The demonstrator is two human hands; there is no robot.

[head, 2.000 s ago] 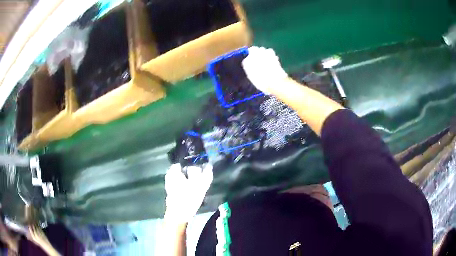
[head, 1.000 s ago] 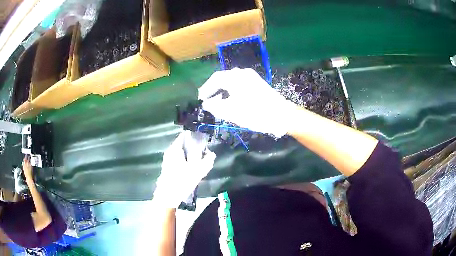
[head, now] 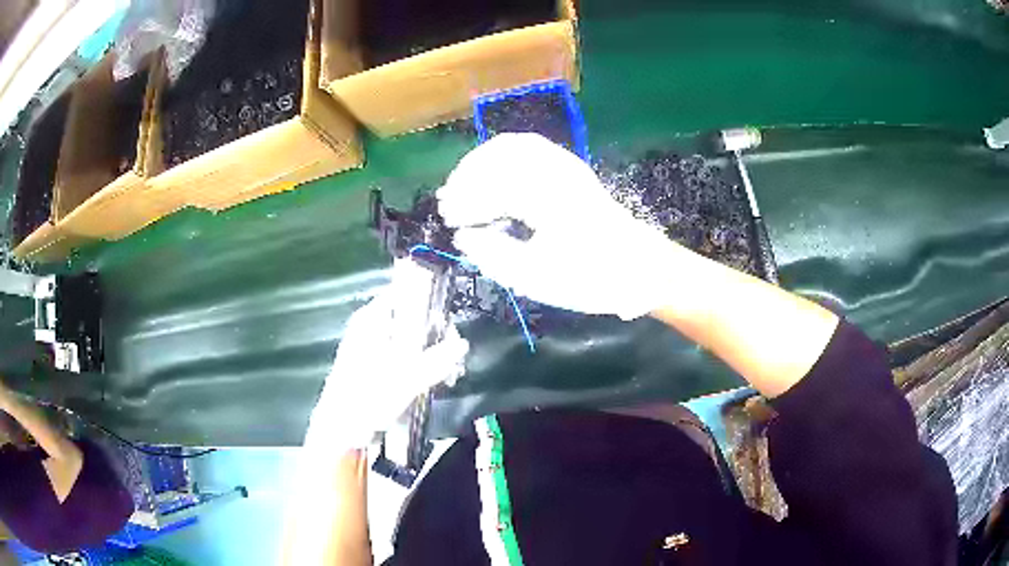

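My left hand [head: 387,359], in a white glove, is closed around a metal profile [head: 412,426]; its lower end shows below the hand. A black plastic fitting [head: 407,221] sits at the profile's upper end. Thin blue strands [head: 516,310] stick out from the fitting to the right. My right hand [head: 542,221], also in a white glove, is at the right side of the fitting with its fingers closed around a small dark piece [head: 511,229]. The fingertips are against the fitting, and the contact itself is hidden.
A blue parts tray [head: 578,122] stands behind my right hand. Cardboard boxes [head: 249,177] of black parts stand at the back left. Black rings [head: 686,205] and a hammer [head: 752,188] lie on the right. Another person [head: 66,492] is at the lower left, near a black-and-white device [head: 69,321].
My right hand has come from the blue tray to the fitting. My left hand has tilted, and more of the metal profile shows. The person at the left has shifted left.
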